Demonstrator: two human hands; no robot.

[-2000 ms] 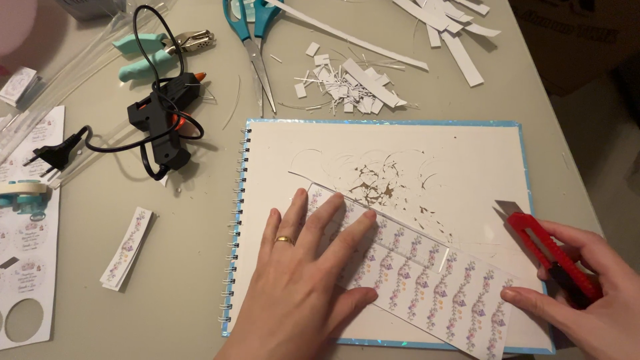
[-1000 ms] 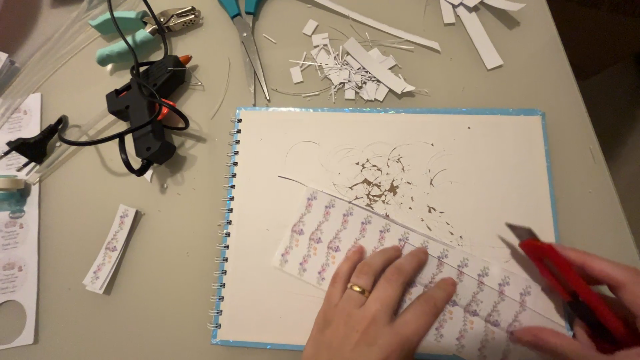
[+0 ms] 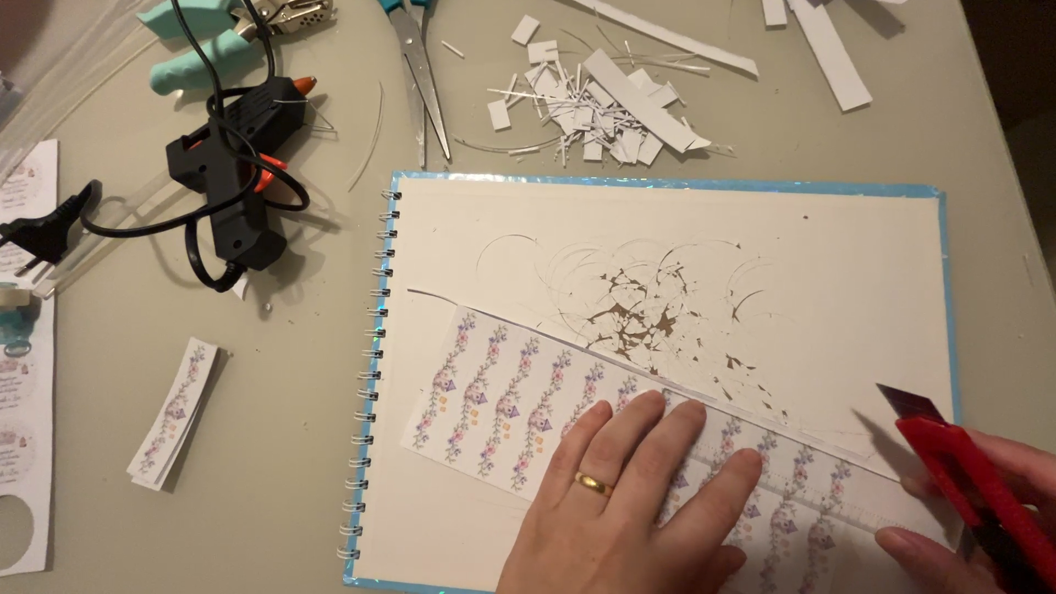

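Note:
A white paper sheet printed with rows of floral garlands (image 3: 495, 404) lies slanted on the scored back board of a spiral-bound pad (image 3: 858, 272). My left hand (image 3: 635, 503) rests on the sheet with fingers spread, over a clear ruler (image 3: 866, 521) that is hard to make out. At the right, my right hand (image 3: 990, 495) holds a red utility knife (image 3: 965, 487), its blade bare and pointing up and left above the board. The thumb of that hand is at the sheet's right part. A thin cut sliver (image 3: 429, 293) curls off the sheet's upper edge.
A black glue gun (image 3: 239, 173) with its cord and a mint-handled hole punch (image 3: 206, 62) lie at upper left. Open scissors (image 3: 421, 82), paper scraps (image 3: 594, 107) and white strips (image 3: 833, 62) are beyond the pad. Small printed strips (image 3: 175, 417) and a label sheet (image 3: 29, 371) lie left.
My left hand has moved right along the printed sheet, uncovering its left part. My right hand still holds the knife. The view has shifted somewhat.

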